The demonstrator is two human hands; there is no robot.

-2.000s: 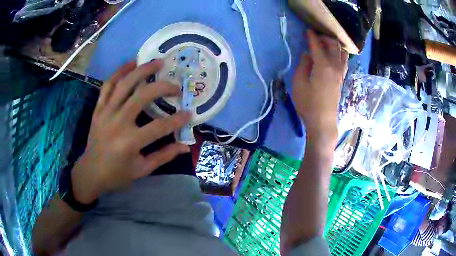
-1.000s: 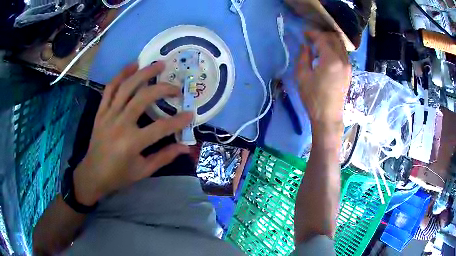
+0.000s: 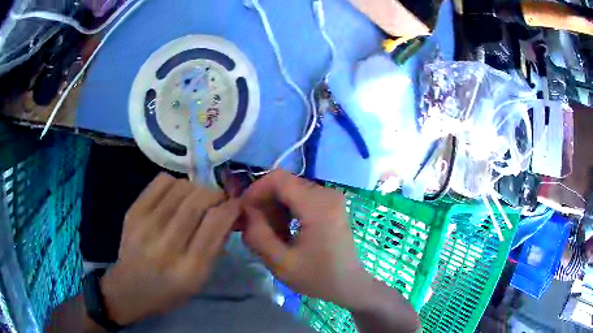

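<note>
The white round lamp housing [image 3: 139,107] lies on the blue mat with its hub facing up; small parts and fine red wires show in the hub. A pale strip [image 3: 201,156] runs from the hub over the near rim. My left hand [image 3: 175,240] is below the near rim, fingers curled. My right hand [image 3: 309,240] meets it, fingertips together just right of the strip's end. Both are slightly blurred, and what lies between the fingertips cannot be made out. A shiny bit shows by my right palm.
Blue-handled pliers [image 3: 350,132] lie right of the housing beside a white cord [image 3: 279,55]. A clear plastic bag [image 3: 478,84] lies further right. Green crates [image 3: 422,253] stand below the bench edge at right, a teal crate [image 3: 45,201] at left. A bright glare covers part of the mat.
My right hand has come from the mat's far right to meet my left hand at the near rim. My left hand has left the hub and its fingers have curled. The view has shifted.
</note>
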